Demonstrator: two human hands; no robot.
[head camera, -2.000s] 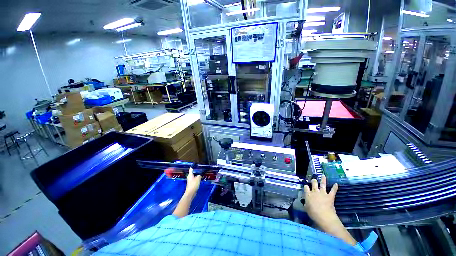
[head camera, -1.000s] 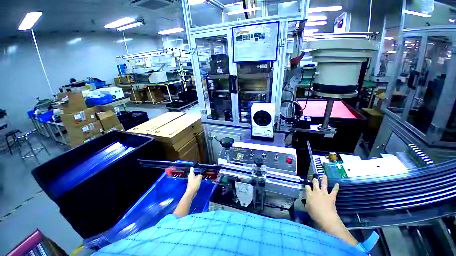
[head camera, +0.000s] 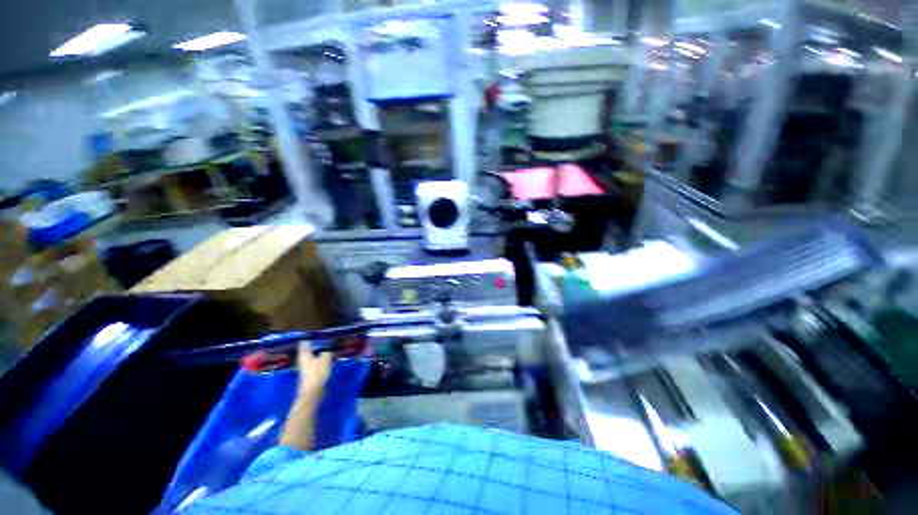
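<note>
The picture is blurred. My left hand (head camera: 310, 372) is at the red tube holders (head camera: 264, 360), on the near side of a long dark packing tube (head camera: 232, 348). Its fingers reach up to the tube, and blur hides whether they grip it. The tube lies over the far edge of the blue bin (head camera: 230, 433) and runs right towards the tube track (head camera: 483, 316). My right hand is not visible. The bank of tubes (head camera: 745, 287) lies at the right, blurred, with a white sheet (head camera: 639, 264) behind its left part.
The control panel (head camera: 443, 286) stands behind the track, with a small white fan (head camera: 443, 214) beyond. A black tote (head camera: 121, 402) is at the left, with a brown carton (head camera: 242, 272) behind it. Rails and pale strips (head camera: 715, 412) lie below the tube bank.
The view has swung to the right and blurred. My right hand, earlier at the left end of the tube bank, is no longer visible. My left hand stays at the red holders.
</note>
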